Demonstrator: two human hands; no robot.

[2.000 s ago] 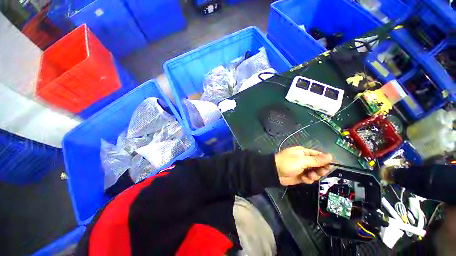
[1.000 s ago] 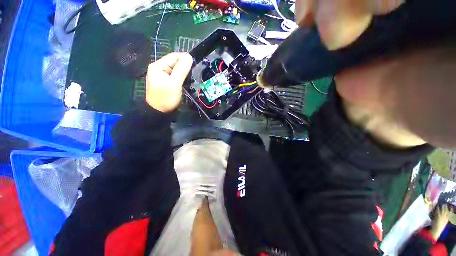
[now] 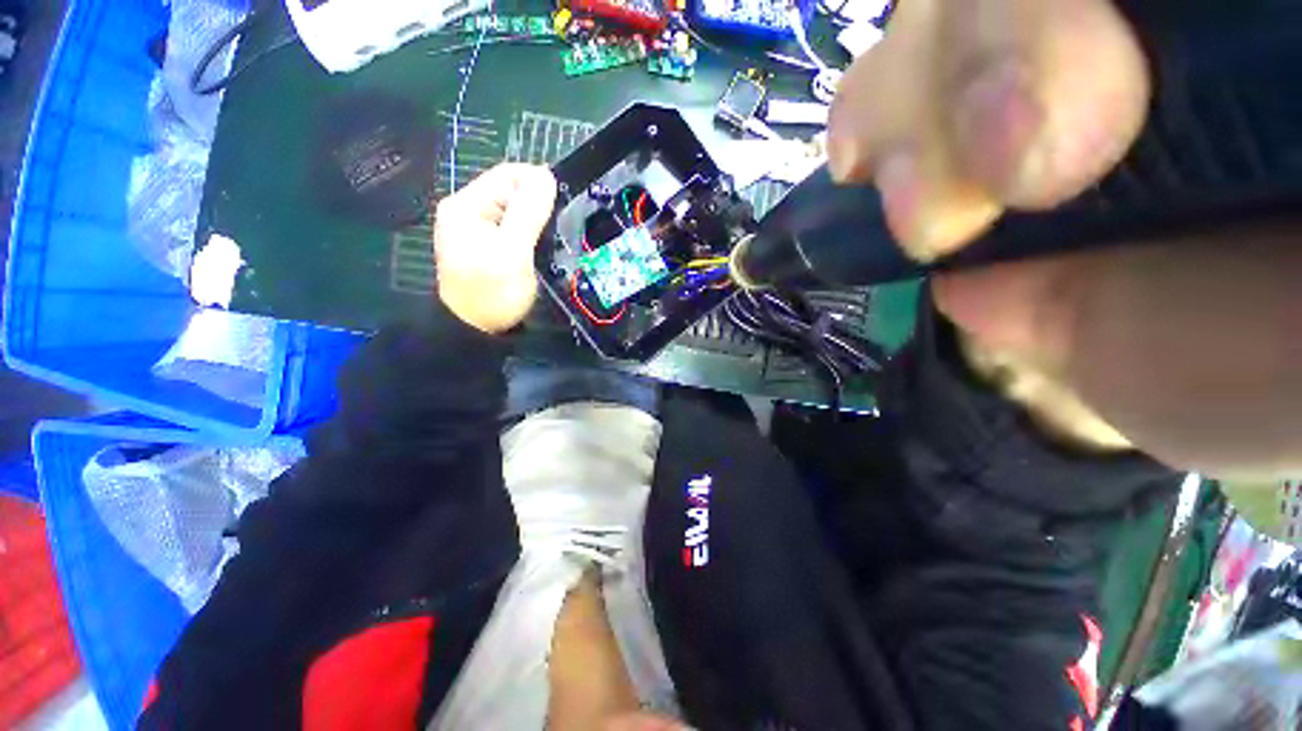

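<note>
The open black socket housing (image 3: 650, 331) lies on the bench in front of me. A green-white circuit board (image 3: 624, 267) and red, yellow and blue wires (image 3: 703, 269) show inside it. My left hand (image 3: 493, 246) grips the housing's left edge. My right hand (image 3: 1000, 157), large and blurred close to the camera, holds the dark electric screwdriver (image 3: 843, 236). Its tip is over the housing's right side, near the wires; whether it touches a screw is hidden. The black power cord (image 3: 807, 331) lies coiled to the right of the housing.
A white power strip (image 3: 374, 32) stands at the back left, with a round dark disc (image 3: 374, 157) nearer me. The red parts tray (image 3: 617, 17), blue parts tray (image 3: 745, 12) and loose green boards (image 3: 603, 57) are at the back. Blue crates (image 3: 136, 364) are at left.
My view has swung towards the bench since the earliest frame. The screwdriver has come over the housing's right side. My left hand has moved from the housing's upper corner to its left edge.
</note>
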